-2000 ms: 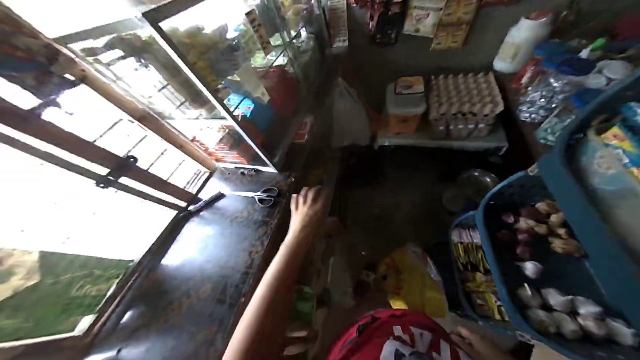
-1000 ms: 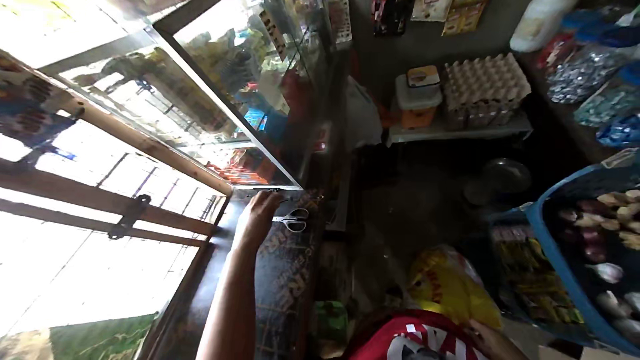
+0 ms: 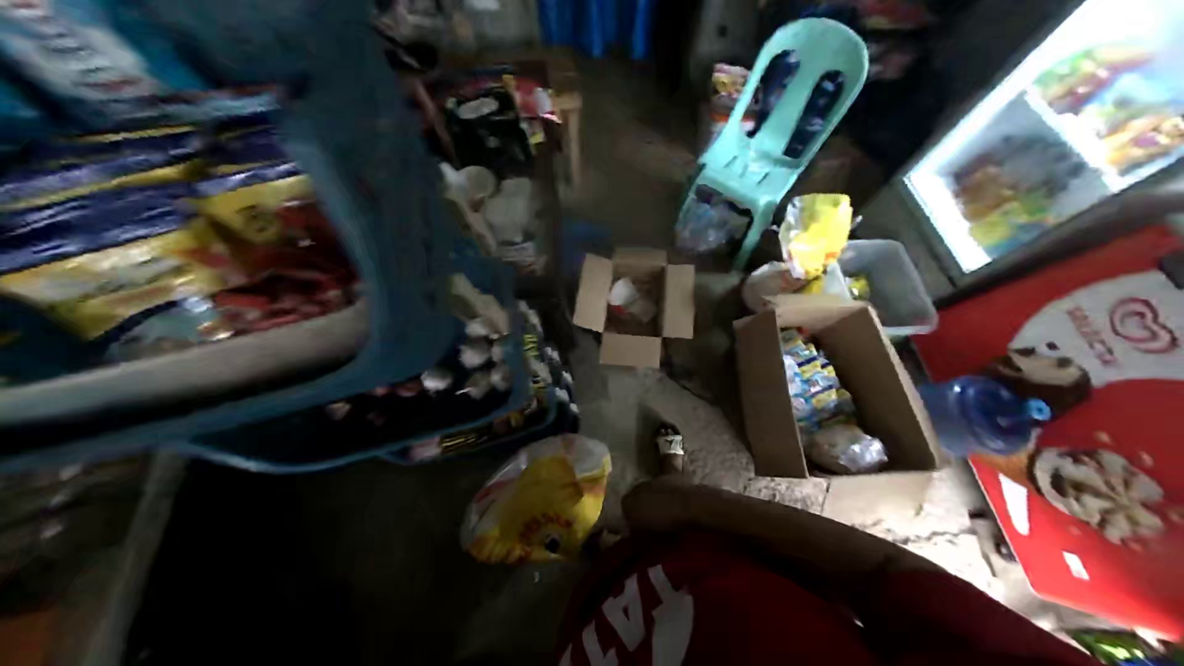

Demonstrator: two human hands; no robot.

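Neither of my hands can be made out. A dark, blurred bare limb (image 3: 740,523) crosses in front of my red shirt (image 3: 731,601) at the bottom; I cannot tell whether it is an arm or a leg. Just left of it, a yellow and white plastic bag (image 3: 541,499) lies low down. A foot in a sandal (image 3: 670,444) shows above the limb. Farther ahead, a small open cardboard box (image 3: 635,301) stands on the floor. To its right is a larger open carton (image 3: 837,393) with packets inside.
Blue plastic baskets (image 3: 384,342) with sachets and garlic bulbs fill the left. A pale green plastic chair (image 3: 768,139) stands ahead, near a translucent tub (image 3: 888,282). At right are a blue water jug (image 3: 980,414), a red printed freezer panel (image 3: 1101,398) and a lit display fridge (image 3: 1045,153).
The view has swung far to the right. My left hand, earlier at the dark counter by the scissors, has left the view along with the counter.
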